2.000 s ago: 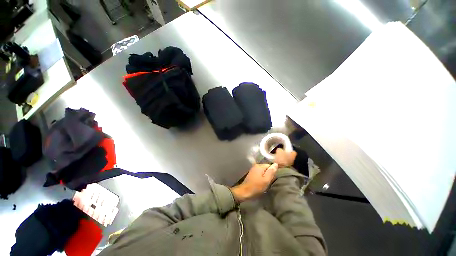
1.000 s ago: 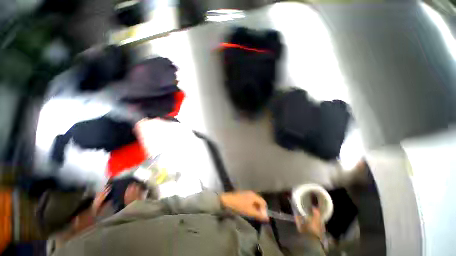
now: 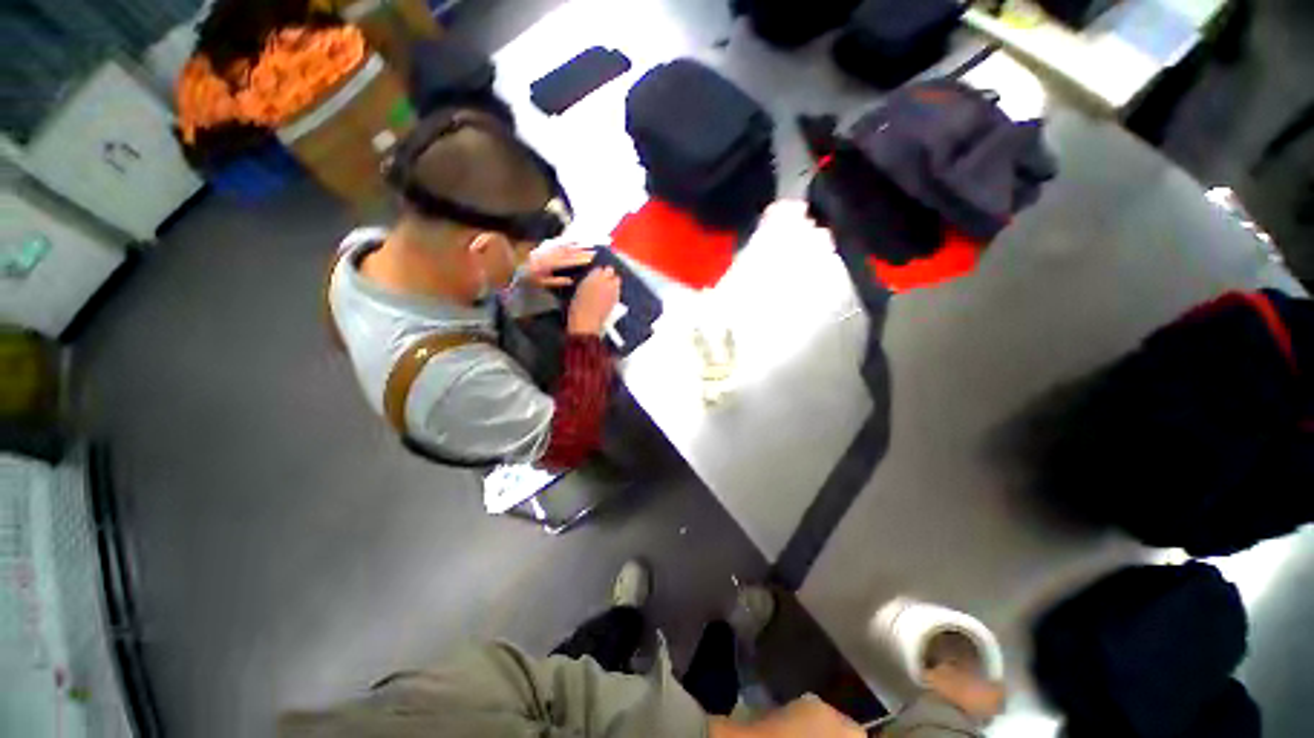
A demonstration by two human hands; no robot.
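A pale, hand-sized tape roll (image 3: 908,626) is near the bottom right of the head view, over the table's edge area. My right hand (image 3: 966,689) is at the roll, with fingers at its open centre, holding it. My left hand (image 3: 807,719) is at the bottom edge, left of the roll and partly cut off. Its fingers look bent, but what they hold cannot be made out. A short thin pale line shows between the two hands.
A seated person (image 3: 454,346) works on dark fabric at the metal table (image 3: 749,418), left of centre. Black and red bag parts (image 3: 944,173), a dark strap (image 3: 850,461), black fabric stacks (image 3: 1146,656) and a larger black bundle (image 3: 1196,418) lie on the table. Cardboard boxes (image 3: 346,137) stand far left.
The view has swung left, bringing the seated person and floor into sight. The large white stack has left the view. Both hands and the roll now sit lower in the picture.
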